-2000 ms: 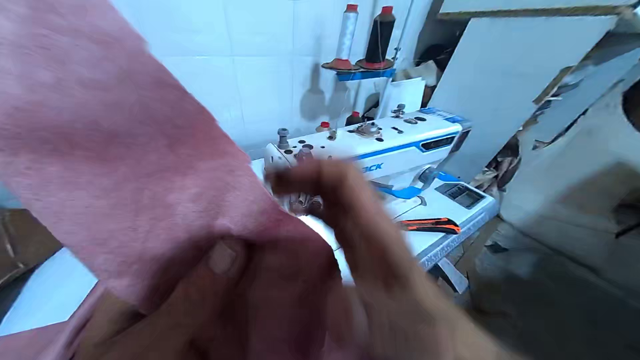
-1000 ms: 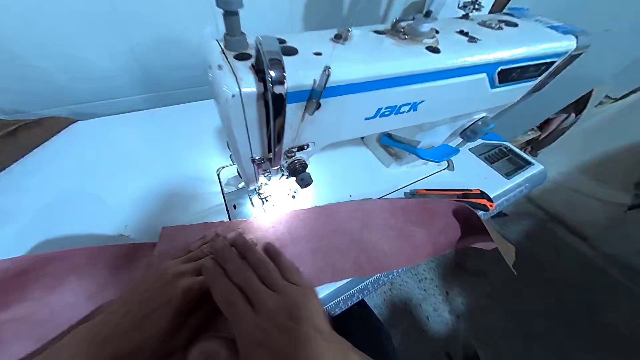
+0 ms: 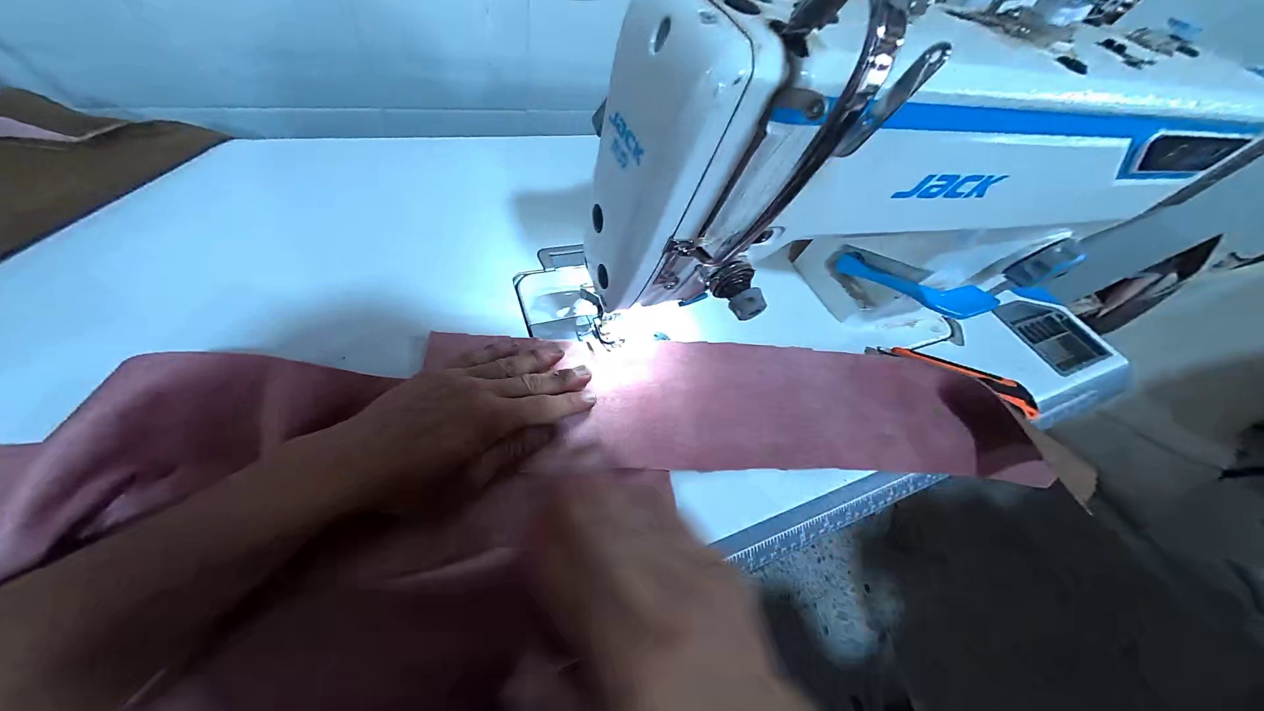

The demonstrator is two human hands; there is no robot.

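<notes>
A white Jack sewing machine [image 3: 691,148] stands on a white table, its needle area brightly lit. A strip of pinkish-red leather-like material [image 3: 790,405] lies with its upper edge at the presser foot [image 3: 604,331]. My left hand [image 3: 484,405] rests flat on this material, fingertips just left of and below the foot. A larger piece of the same material [image 3: 237,395] spreads under my left forearm and toward me. My right hand [image 3: 632,573] is blurred, low and in front of the machine, over the material near the table's front edge; its fingers cannot be made out.
An orange and black utility knife [image 3: 973,380] lies by the control panel [image 3: 1052,336], partly behind the strip's right end. A blue lever [image 3: 918,286] is under the machine arm. Brown material [image 3: 89,168] lies at the far left. A measuring scale [image 3: 839,518] runs along the front edge.
Two seconds ago the material was held up before the machine; now it lies at the needle area. My right hand has moved off the strip toward me since one second ago. The view is closer.
</notes>
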